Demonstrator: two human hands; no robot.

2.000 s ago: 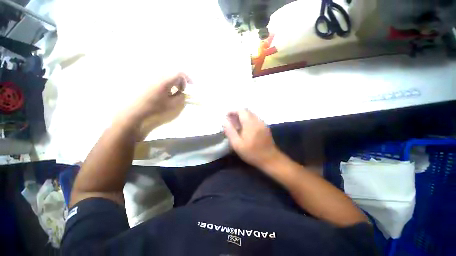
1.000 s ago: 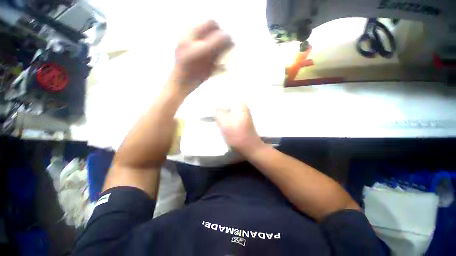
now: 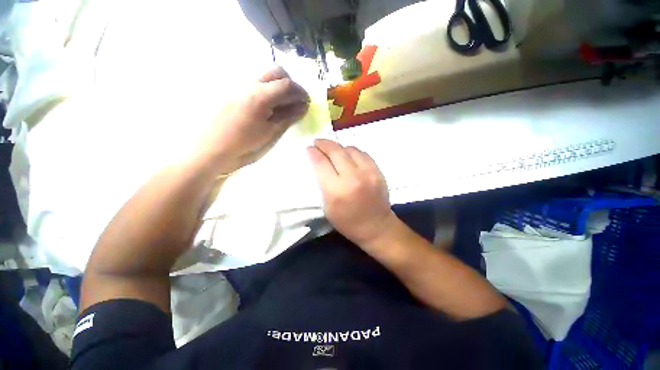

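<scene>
A large white fabric piece (image 3: 145, 87) is spread over the table left of the machine and hangs over the front edge. A pale yellow fabric part (image 3: 312, 119) lies between my hands, just in front of the needle area. My left hand (image 3: 271, 108) pinches the fabric by the yellow part, fingers bent. My right hand (image 3: 351, 181) holds the fabric edge nearer to me, thumb and index finger together. The sewing machine head (image 3: 311, 22) is above and beyond my hands. The needle tip is hard to make out in the glare.
Orange-red tape (image 3: 354, 90) is on the machine bed. Black scissors (image 3: 477, 27) lie behind it. A printed scale (image 3: 557, 155) runs along the table's front right. A blue basket (image 3: 622, 253) with white folded pieces (image 3: 539, 274) is below right. Off-white fabric (image 3: 58, 311) is below left.
The fabric is now up by the needle area, its yellow part showing. My left hand has come down and right to the fabric edge. The machine head shows more centrally as the view shifted.
</scene>
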